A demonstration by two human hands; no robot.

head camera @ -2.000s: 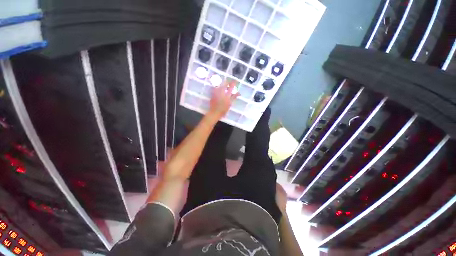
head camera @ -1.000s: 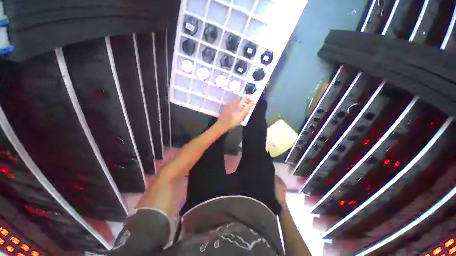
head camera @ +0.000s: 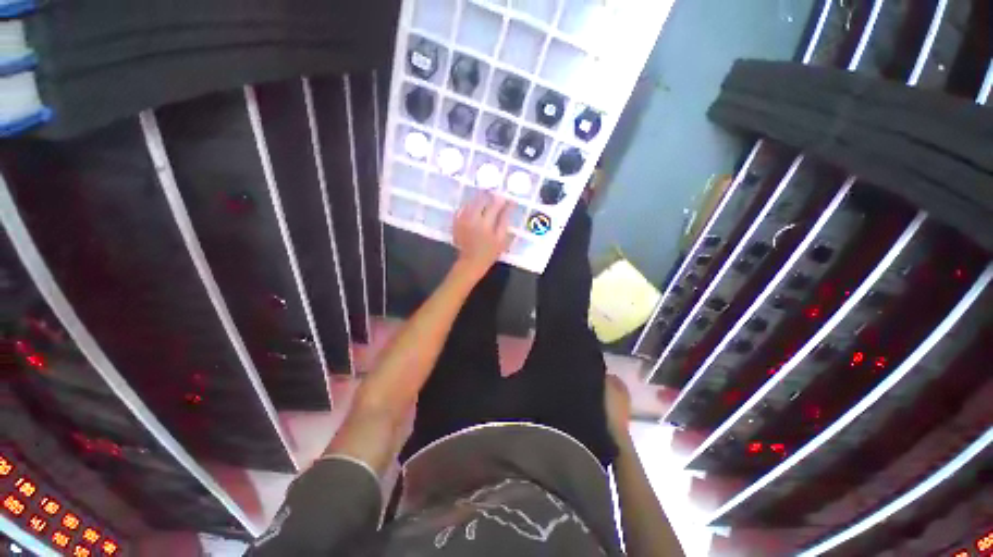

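A white compartment tray (head camera: 425, 225) slopes across the upper middle, with its top end cut off by the picture's edge. Two rows of its pockets hold dark round or octagonal watch heads (head camera: 423, 59). A row nearer me holds several white-lit units (head camera: 450, 160) with a dark one at its right end. A unit with a coloured lit face (head camera: 539, 223) sits in a near right pocket. My left hand (head camera: 482, 226) is over the near pockets, left of that unit, fingers pointing down into the tray. Whether it holds a unit is hidden. My right hand is not visible; only the arm shows.
Black rack shelves (head camera: 212, 261) with bright edges stand close on my left. More rack shelves (head camera: 762, 337) with small units and red lights stand on my right. Dark cloth-like covers hang at the upper left and right. A yellowish object (head camera: 623, 301) lies beside my legs.
My left hand moved from the white-lit row to the near right pocket, then left to its neighbour. More white-lit units and the coloured-face unit now show in the tray. The view shifted slightly.
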